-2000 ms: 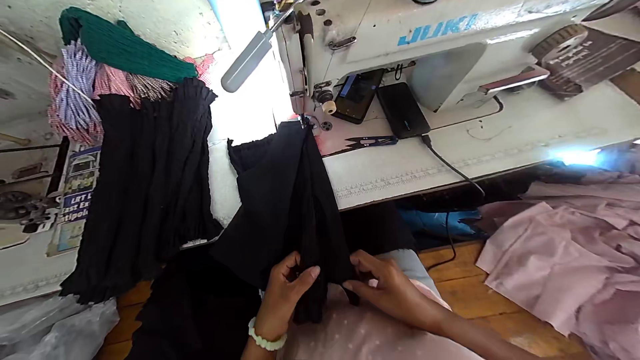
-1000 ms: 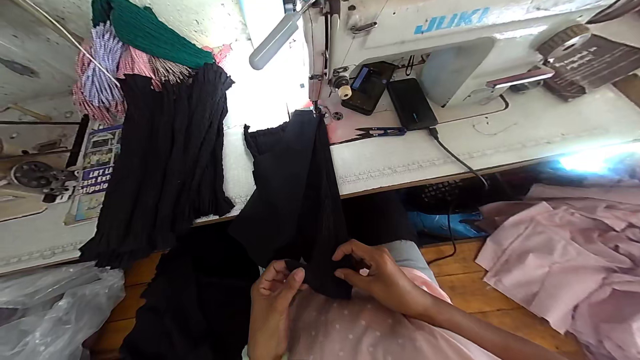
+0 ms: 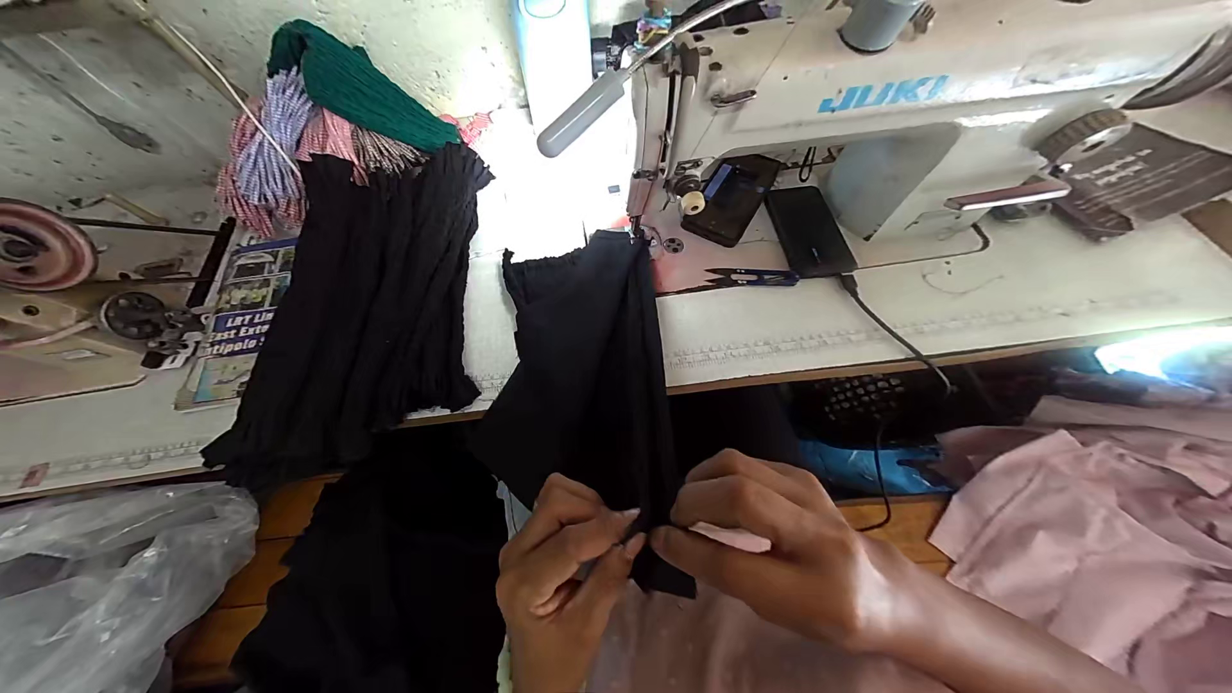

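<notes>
A piece of black fabric (image 3: 587, 375) runs from the needle area of a Juki sewing machine (image 3: 866, 87) down over the table's front edge. Near its lower end, my left hand (image 3: 568, 568) pinches the cloth between thumb and fingers. Just right of it, my right hand (image 3: 770, 539) grips the same fabric, its fingertips close to those of the left. Thread snips (image 3: 753, 277) lie on the table right of the needle. Gathered black cloth (image 3: 375, 298) hangs over the edge at the left.
Two black phone-like devices (image 3: 731, 200) rest under the machine arm, one with a cable. Green ruffled fabric (image 3: 361, 82) and striped pieces lie at the back left. Pink cloth (image 3: 1078, 520) is heaped at the right, clear plastic (image 3: 125, 577) at the lower left. Another machine (image 3: 87, 298) stands far left.
Both hands have stayed on the lower part of the black fabric, and their fingertips are now closer together than a second ago. The view has shifted left.
</notes>
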